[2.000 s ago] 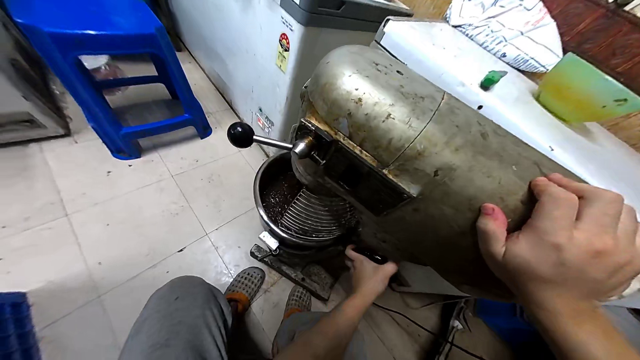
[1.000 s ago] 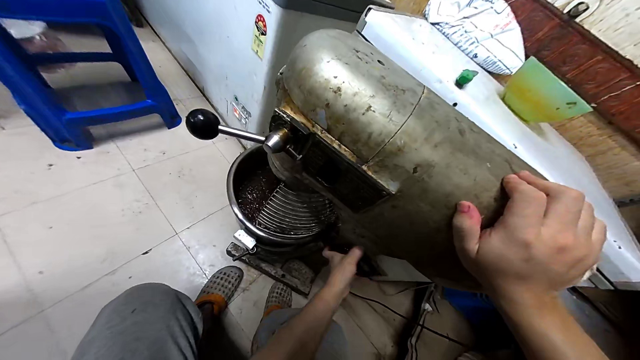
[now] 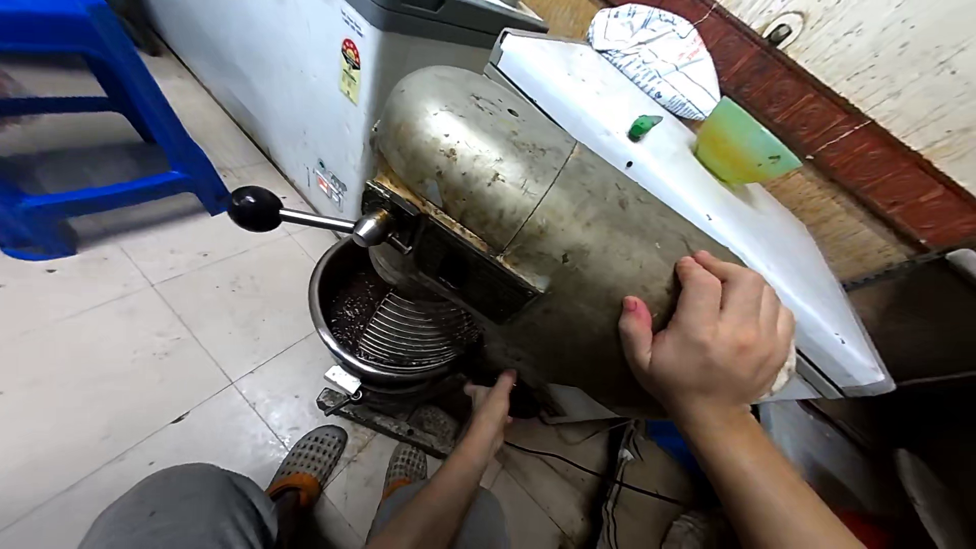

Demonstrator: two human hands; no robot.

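Observation:
A planetary mixer with a worn metal head [image 3: 564, 229] stands tilted across the middle of the view. My right hand [image 3: 717, 335] rests on the housing, thumb apart from the bent fingers; something pale shows by the palm's far edge. Below the head, my left hand [image 3: 488, 412] is beside the dark lower body, thumb and forefinger apart, nothing seen between them. A black-knobbed lever [image 3: 255, 209] sticks out leftward. Under it the steel bowl [image 3: 326, 335] holds a dark, grainy mass and a wire whisk [image 3: 412, 332]; the head hides part of both.
A blue plastic stool [image 3: 114, 198] stands at upper left. Behind the mixer are a white chest appliance [image 3: 259, 84] and a white top [image 3: 770, 229] bearing a green-yellow bowl [image 3: 743, 145], a small green object [image 3: 643, 127] and a patterned cloth [image 3: 656, 57]. Cables [image 3: 579, 465] cross the floor.
The view has shifted, mainly to the right. My right hand stays on the mixer head. My left hand's fingers were around or against a dark part two seconds ago and now look more spread.

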